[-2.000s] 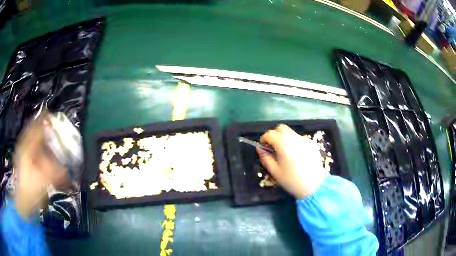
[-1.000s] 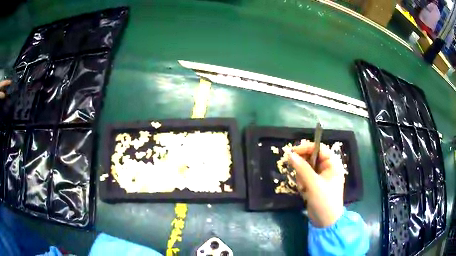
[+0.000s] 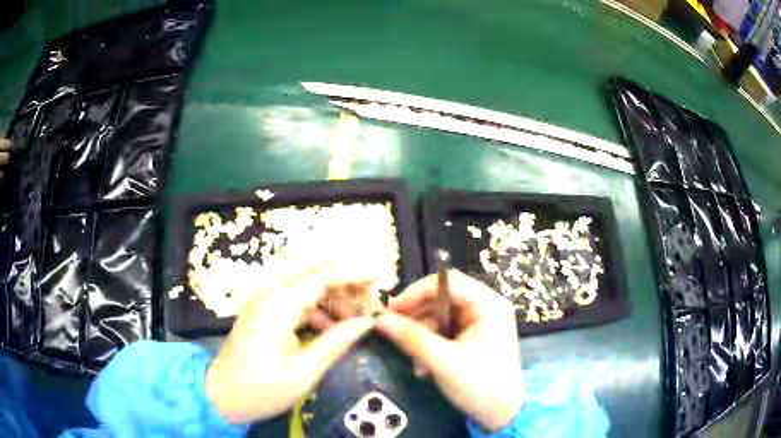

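My left hand (image 3: 278,346) and my right hand (image 3: 467,346) meet at the fingertips in front of the trays. A tiny piece may be between them, too small and blurred to tell. My right hand also holds the tweezers (image 3: 443,295), which stand nearly upright. A white camera module (image 3: 375,417) with dark ringed lenses shows below my hands at the bottom edge, on a dark surface that I cannot make out clearly. The left parts tray (image 3: 181,321), full of cream pieces, is partly covered by my left hand. The right parts tray (image 3: 618,257) holds sparser pieces.
Large glossy black compartment trays lie at far left (image 3: 133,184) and far right (image 3: 676,184). Two long white strips (image 3: 488,127) lie behind the parts trays. Yellow tape (image 3: 343,147) marks the mat. Another person's fingers (image 3: 4,152) show at the left edge.
My right hand has moved left and toward me from the right parts tray with the tweezers. My left hand has come into view and meets it. The camera module shows more fully.
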